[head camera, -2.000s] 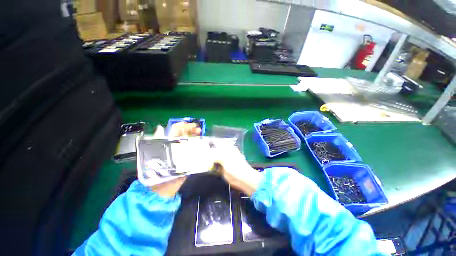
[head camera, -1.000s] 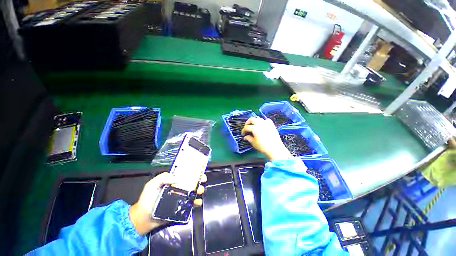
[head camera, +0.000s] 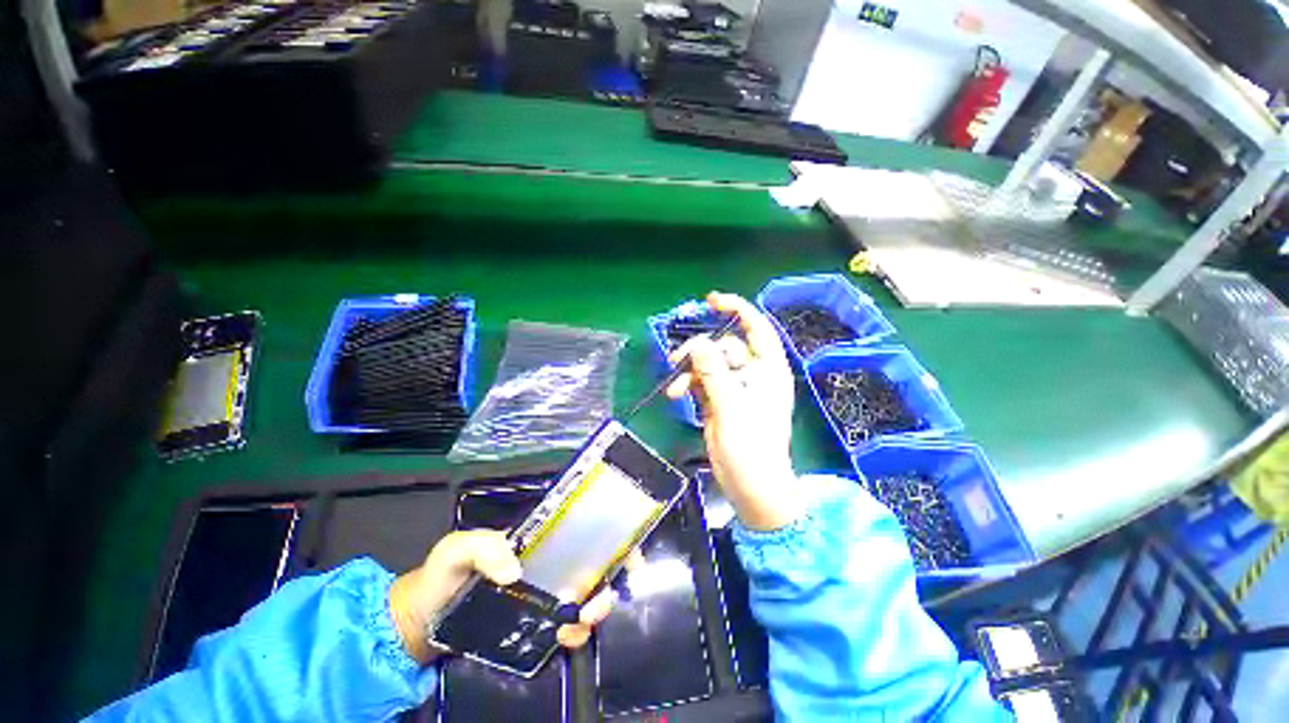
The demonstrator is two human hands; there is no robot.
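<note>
My left hand holds a phone body tilted over the foam tray, its open side up, with a white area, yellow edges and a dark end. My right hand pinches a long thin black strip between thumb and finger; its lower end is close to the phone's top edge, and contact cannot be told. The foam phone tray lies below, with black glassy phones in several pockets and one pocket without a phone. My right hand partly hides the right strip bin.
A bin of long strips, a clear plastic bag and three blue bins of small parts lie behind the tray. An open phone unit lies left. Black stacks stand back left. A person's sleeve shows at right.
My right hand has lifted from the right strip bin with a black strip and moved beside the phone. My left hand has turned the phone clockwise, its white area now more visible.
</note>
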